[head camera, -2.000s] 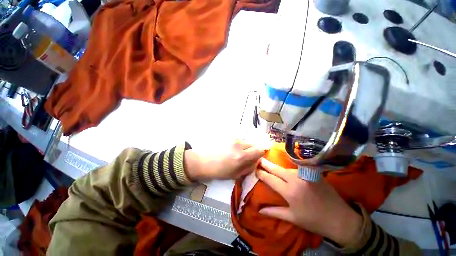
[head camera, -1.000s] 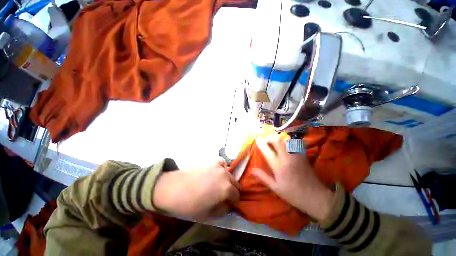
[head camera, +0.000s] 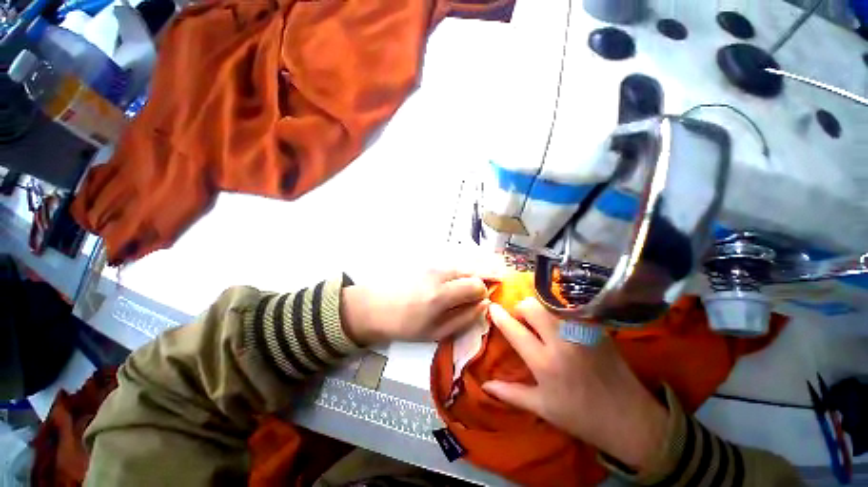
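Observation:
The rust-orange garment piece (head camera: 523, 433) lies under the sewing machine head (head camera: 571, 124) and glows yellow-orange at the lit needle area. My left hand (head camera: 419, 306) pinches its edge just left of the needle area. My right hand (head camera: 581, 385) lies on the fabric with fingers spread, fingertips near the presser area. A pale seam allowance (head camera: 468, 350) shows below my left fingers. A small black label (head camera: 447, 444) hangs at the near edge. The needle tip is hidden by the curved metal guard (head camera: 657, 219).
A second rust-orange garment (head camera: 257, 105) lies left of the machine. A bottle (head camera: 71, 100) stands upper left. Snips (head camera: 834, 438) lie at the right. A printed ruler (head camera: 376, 404) with a tan marker (head camera: 369, 371) runs along the near edge. Darker orange fabric (head camera: 76, 428) lies below the table.
Since one second ago, my left hand has moved up from the table's near edge to beside the needle area. The black label and more pale edge now show. The camera view has shifted.

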